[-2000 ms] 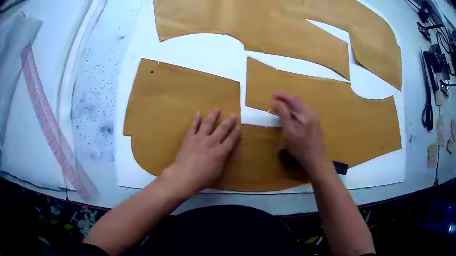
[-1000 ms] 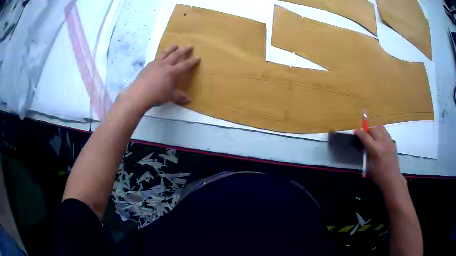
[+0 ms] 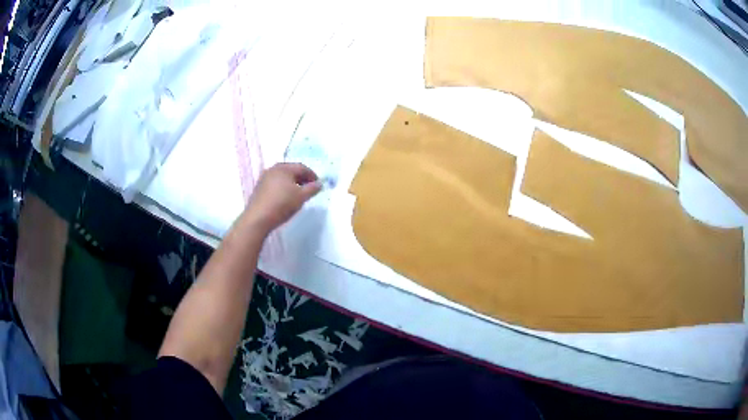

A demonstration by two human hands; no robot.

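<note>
Two large tan card pattern pieces lie flat on a white sheet [image 3: 697,349]. The nearer piece [image 3: 459,246] has a wedge-shaped opening, and the farther one [image 3: 525,61] lies behind it. My left hand [image 3: 287,193] is left of the nearer piece and does not touch it. Its fingers are curled with the tips near a bluish smudge on the table; whether they hold anything is unclear. My right hand is out of the picture. No pen or weight shows.
A pink-gridded clear ruler [image 3: 244,131] runs beside and behind my left hand. Crinkled translucent sheet [image 3: 160,107] and loose grey-white pieces [image 3: 86,102] lie at far left. The red table edge [image 3: 385,328] curves in front, with scraps [image 3: 287,361] on the floor below.
The view has swung left. My left hand has lifted off the nearer pattern piece and moved left of it. My right hand, the pen and the black weight have left the picture.
</note>
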